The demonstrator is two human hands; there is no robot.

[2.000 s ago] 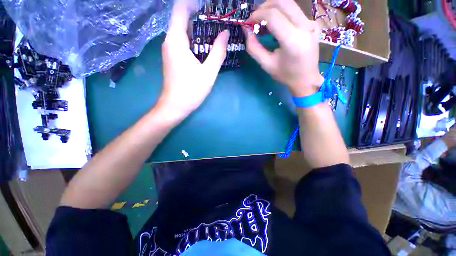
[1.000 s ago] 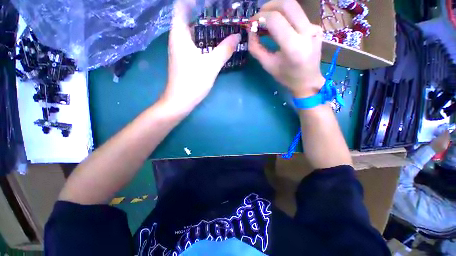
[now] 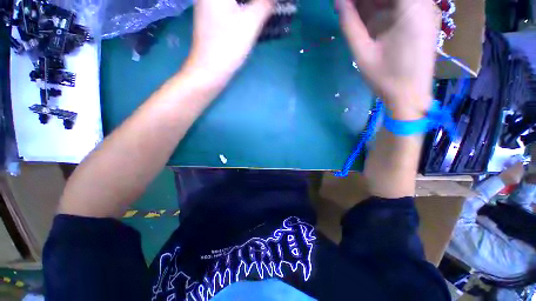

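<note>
My left hand (image 3: 226, 36) is at the top edge, partly cut off, and holds the black PCB panel (image 3: 277, 22). Only the panel's lower right part shows. My right hand (image 3: 397, 44) is blurred, to the right of the panel and apart from it, in front of the cardboard parts box (image 3: 463, 53); its fingers are partly cut off by the top edge, and I cannot tell if it holds anything. Red and white wire leads (image 3: 445, 23) show in the box. A thin red lead (image 3: 318, 44) lies on the green mat between my hands.
Black assemblies (image 3: 53, 73) lie on a white board (image 3: 59, 141) at left. A clear plastic bag (image 3: 138, 16) is at the upper left. Long black strips (image 3: 464, 126) lie at right. A blue coiled cord (image 3: 359, 144) hangs from my right wrist. Another person's sleeve (image 3: 491, 235) shows at lower right.
My right hand has moved right, away from the panel, to the parts box. The view has shifted, so the panel sits higher in the picture. A red lead now shows on the mat.
</note>
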